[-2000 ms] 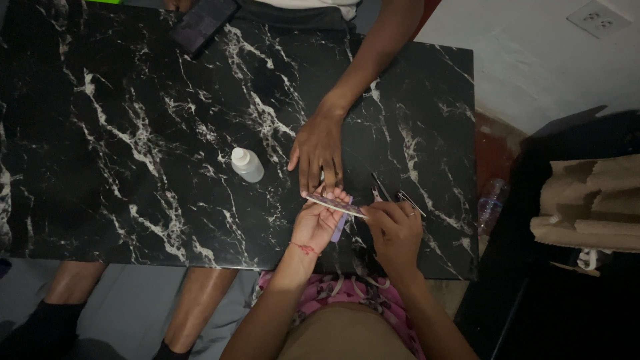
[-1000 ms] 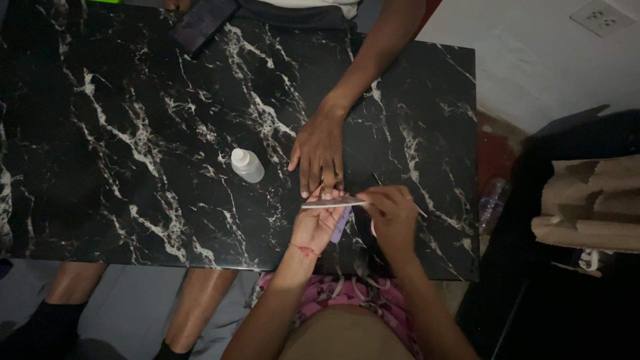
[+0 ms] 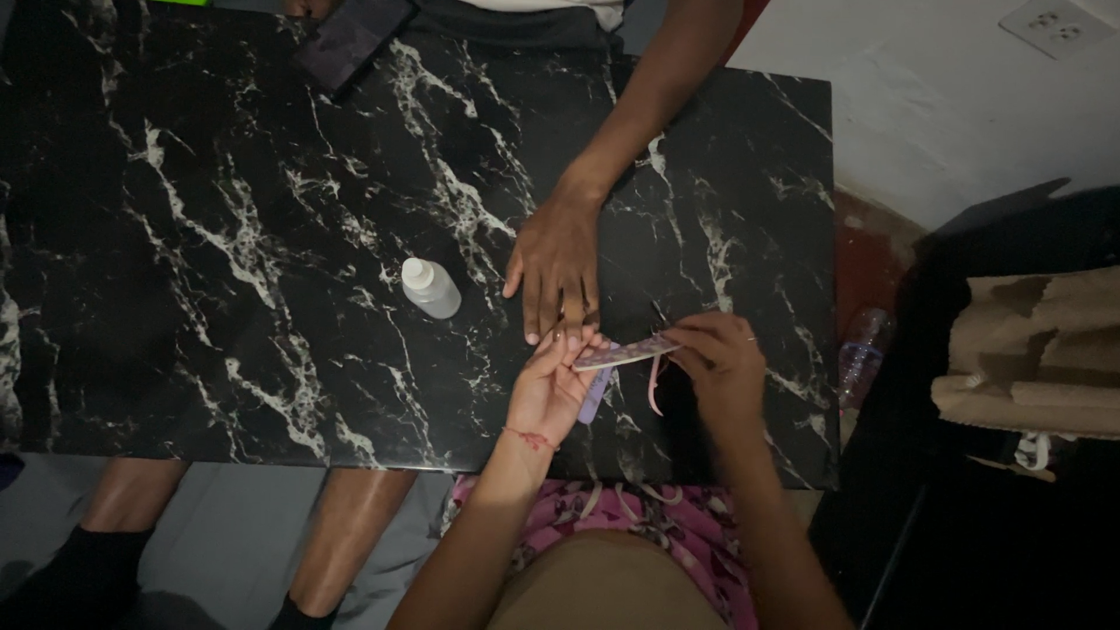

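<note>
My left hand (image 3: pixel 553 394), palm up with a red string bracelet at the wrist, holds the fingertips of another person's hand (image 3: pixel 560 262), which lies palm down on the black marbled table (image 3: pixel 262 385). In my right hand (image 3: pixel 717 354) is a patterned nail file (image 3: pixel 626 354), its far end at those fingertips. A purple nail file (image 3: pixel 597 394) lies beside my left palm. Between my hands is a thin pink tool (image 3: pixel 654 385), partly hidden, with dark slender tools near my right fingers. A white-capped small bottle (image 3: pixel 431 289) stands left of the other person's hand.
At the table's far edge lies a dark flat object (image 3: pixel 354 44), perhaps a phone. Right of the table are a clear plastic bottle (image 3: pixel 862 354) and brown paper or cloth (image 3: pixel 1037 350). A person's legs (image 3: pixel 350 525) show at lower left.
The patterned file in my right hand has changed its tilt, its right end now higher. My left hand still holds the other person's fingertips.
</note>
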